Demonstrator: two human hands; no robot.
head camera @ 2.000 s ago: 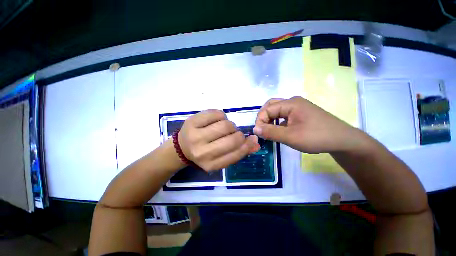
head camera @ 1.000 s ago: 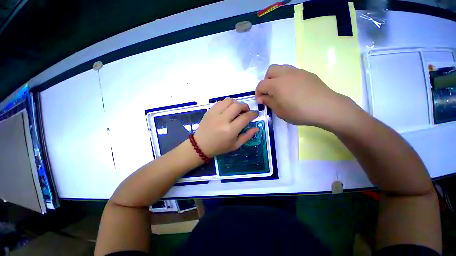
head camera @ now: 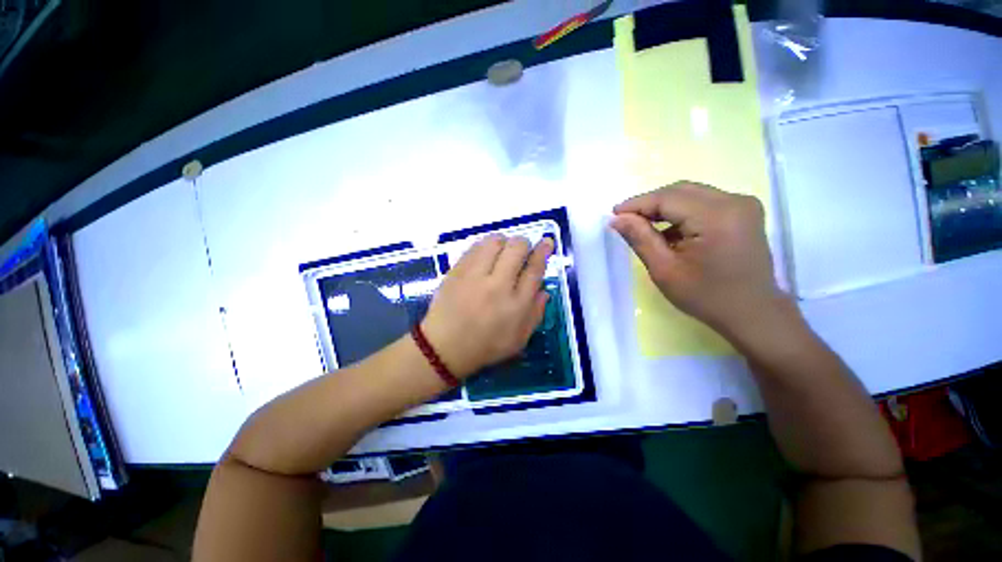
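Note:
A white two-window frame lies in the black fixture on the bench. A dark green circuit board shows in its right window, a dark grey surface in its left. My left hand, with a red bead bracelet, rests over the right half, fingertips at the upper right of the frame. It covers part of the board and display area. My right hand is raised right of the frame, thumb and forefinger tips together. Whether anything small is between them cannot be told.
A yellow sheet with black strips lies beneath and behind my right hand. Another framed unit lies at the right. Clear film lies behind the fixture, a red-yellow tool at the far edge. Stacked sheets stand far left.
My right hand has moved away from the frame to the right. My left hand has gone from raised, pinching fingers to resting on the frame's upper right. The camera view has shifted.

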